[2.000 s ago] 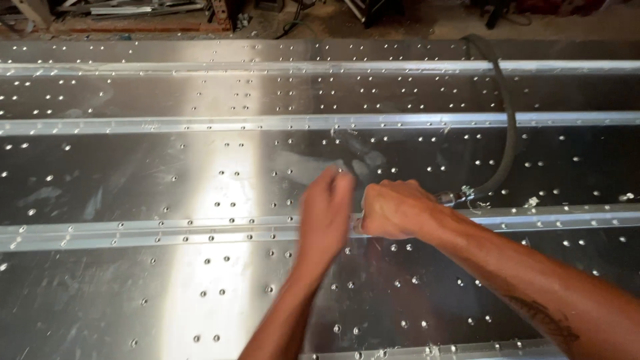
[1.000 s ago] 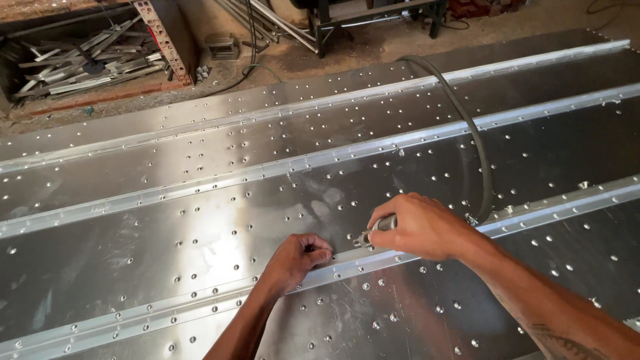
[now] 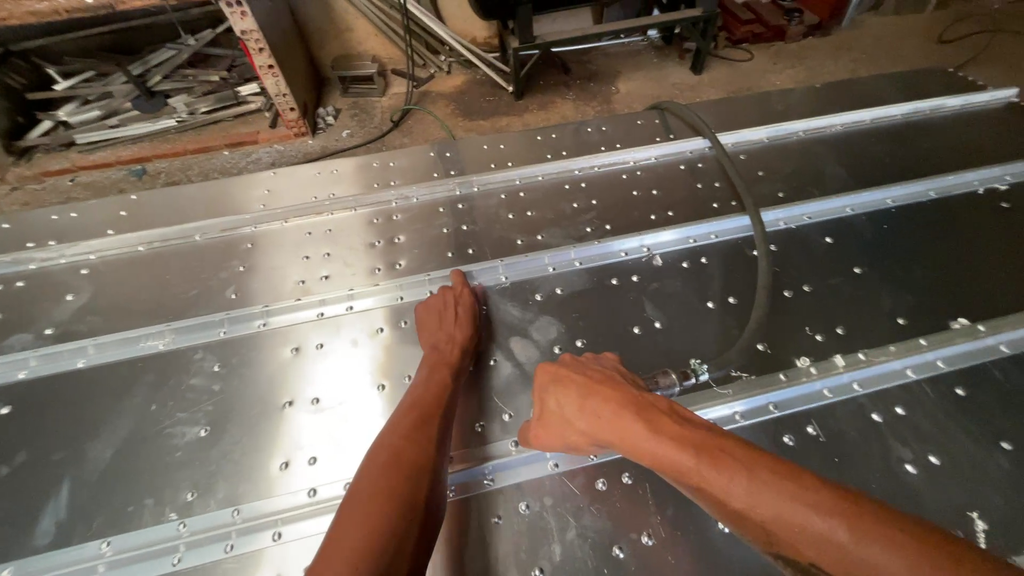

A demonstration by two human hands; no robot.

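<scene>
A large riveted aluminium sheet [image 3: 384, 336] fills the view, crossed by long metal ribs. My left hand [image 3: 450, 320] reaches to the middle rib [image 3: 576, 258], its index finger extended against the rib's near edge; no object shows in it. My right hand [image 3: 588, 404] is closed around a metal air tool [image 3: 662, 382], just above the nearer rib [image 3: 736, 410]. Only the tool's rear end and hose fitting show; the hand hides its front. A dark rubber hose [image 3: 760, 264] runs from the fitting and curves away over the ribs.
Beyond the sheet's far edge, a brick-edged bay holds metal offcuts [image 3: 160, 88]. A small metal block-like object [image 3: 358, 76] lies on the floor near a thin cable [image 3: 406, 64]. A dark metal stand [image 3: 608, 40] and long metal bars [image 3: 456, 40] are at the back.
My left hand has moved from the nearer rib forward to the middle rib, its index finger now extended. My right hand keeps the tool near the nearer rib. The view has shifted.
</scene>
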